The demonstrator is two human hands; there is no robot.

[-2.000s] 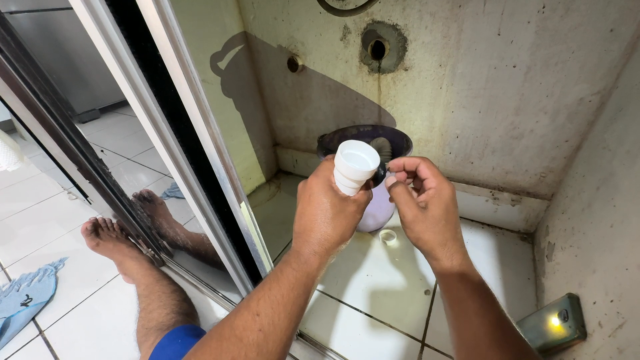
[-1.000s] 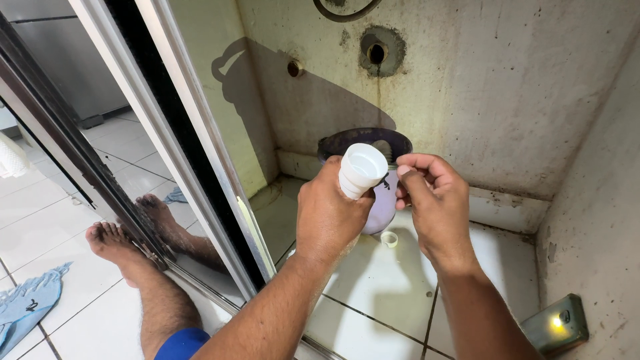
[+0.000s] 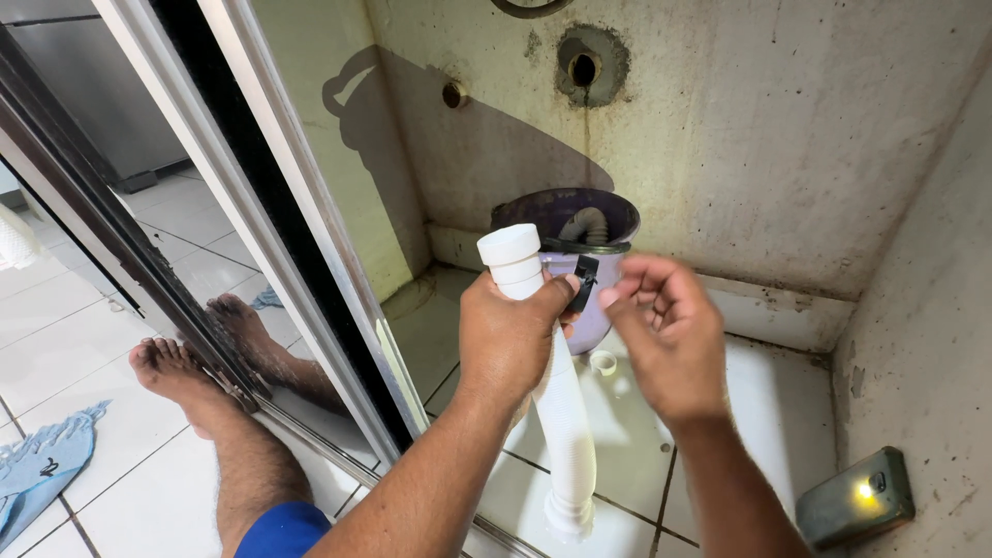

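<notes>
My left hand (image 3: 508, 333) grips a white corrugated drain hose (image 3: 570, 426) just below its smooth collar, with the open end up. Between that hand's thumb and fingers is also a small black piece (image 3: 583, 284), perhaps a roll of tape; its exact kind is unclear. Close by on the right, my right hand (image 3: 670, 333) is slightly blurred, with thumb and fingertips near each other; whether it pinches anything cannot be told. Behind them stands a purple bucket (image 3: 604, 314) with a grey corrugated hose (image 3: 587, 226) inside. A small white ring (image 3: 603, 362) lies on the floor.
The stained back wall has a round pipe opening (image 3: 583, 70) and a smaller one (image 3: 455, 94). A phone (image 3: 856, 500) with its light on leans at the lower right. Sliding door frames (image 3: 310, 209) run along the left, beyond which lie my foot (image 3: 174, 376) and a blue cloth (image 3: 46, 473).
The white hose has tilted, and its length below my left hand now shows. My right hand has moved apart from the black piece, which shows more plainly in my left.
</notes>
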